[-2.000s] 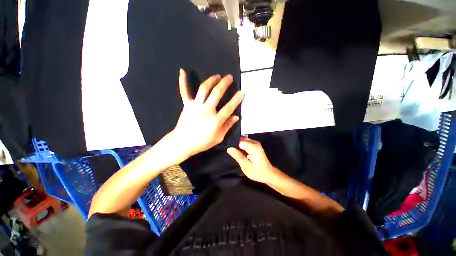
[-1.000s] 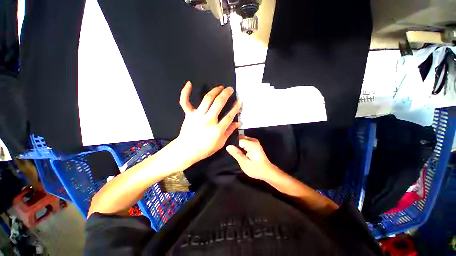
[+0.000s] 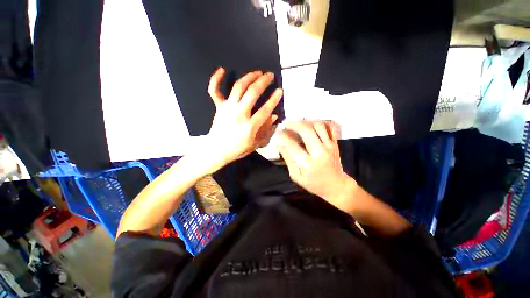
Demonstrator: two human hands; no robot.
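Note:
A long black cut panel [image 3: 218, 43] lies on the white table [image 3: 136, 87], its upper end beside the partly visible presser foot [image 3: 266, 7] at the top edge. My left hand [image 3: 241, 119] lies spread on the panel's lower part near its right edge, fingers apart, holding nothing. My right hand [image 3: 317, 157] is at the table's front edge beside it, fingers bent; whether it grips the cloth edge is hidden. A second stack of black panels [image 3: 383, 52] with a curved notch lies right of the machine foot.
Another black panel [image 3: 68, 75] hangs over the table at left. Blue crates stand below, left [image 3: 107, 192] and right [image 3: 494, 250], with black and some red cloth. A pale crumpled cloth [image 3: 502, 99] lies at the right edge. A red stool [image 3: 58, 230] stands on the floor at left.
The panel has moved up past the foot and its lower end now lies near my left hand. My right hand has risen from below the table edge onto it. The view has shifted slightly.

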